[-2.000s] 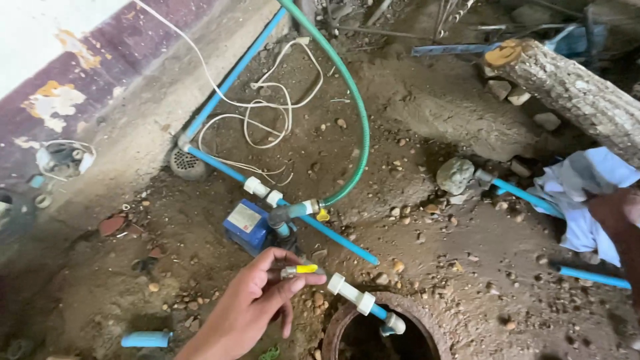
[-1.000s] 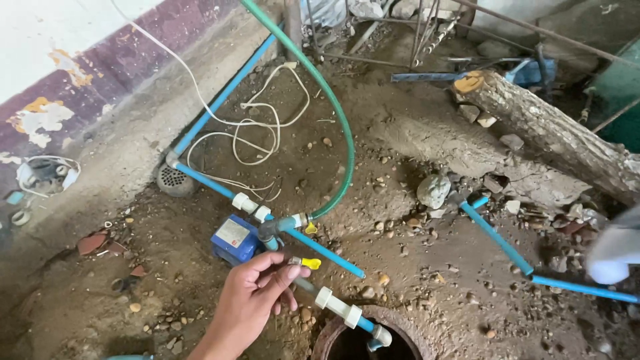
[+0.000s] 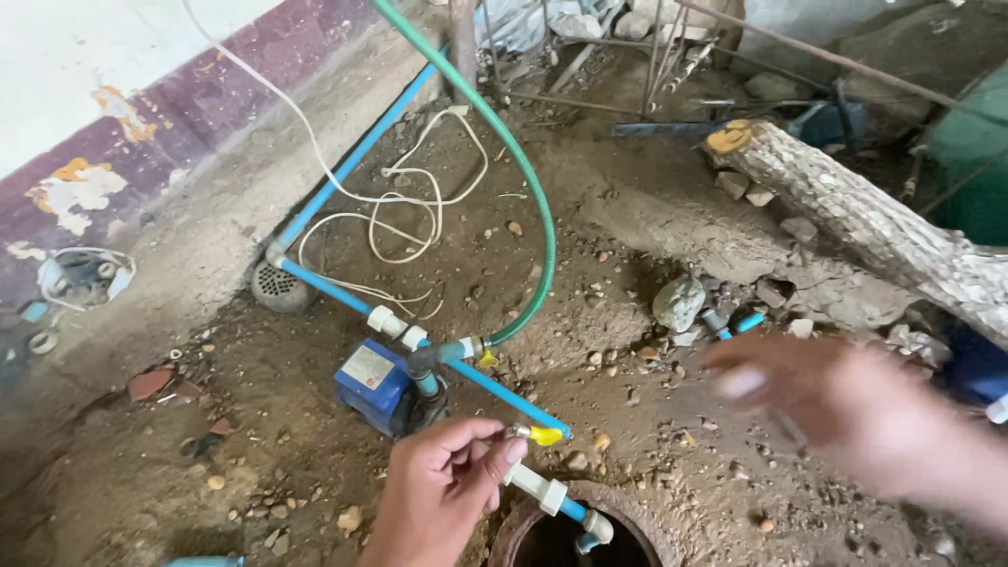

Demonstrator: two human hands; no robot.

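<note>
My left hand pinches a small metal hose clamp with a yellow thumb key between thumb and fingertips. Just below it, a white union fitting joins blue pipe ending in an elbow over the round opening. Behind my hand stands a blue water pump. A green hose meets its grey-blue outlet fitting, where another yellow key shows. My right hand is blurred at the right, below a grey pipe fitting; whether it holds anything is unclear.
Blue pipe runs along the wall to an elbow and past the pump. A loose white cable lies on the soil. A round rim surrounds a dark hole at the bottom. A stone and a log lie right.
My right hand has come inward from the right edge. The white cloth seen earlier at the right is out of sight. My left hand keeps hold of the clamp.
</note>
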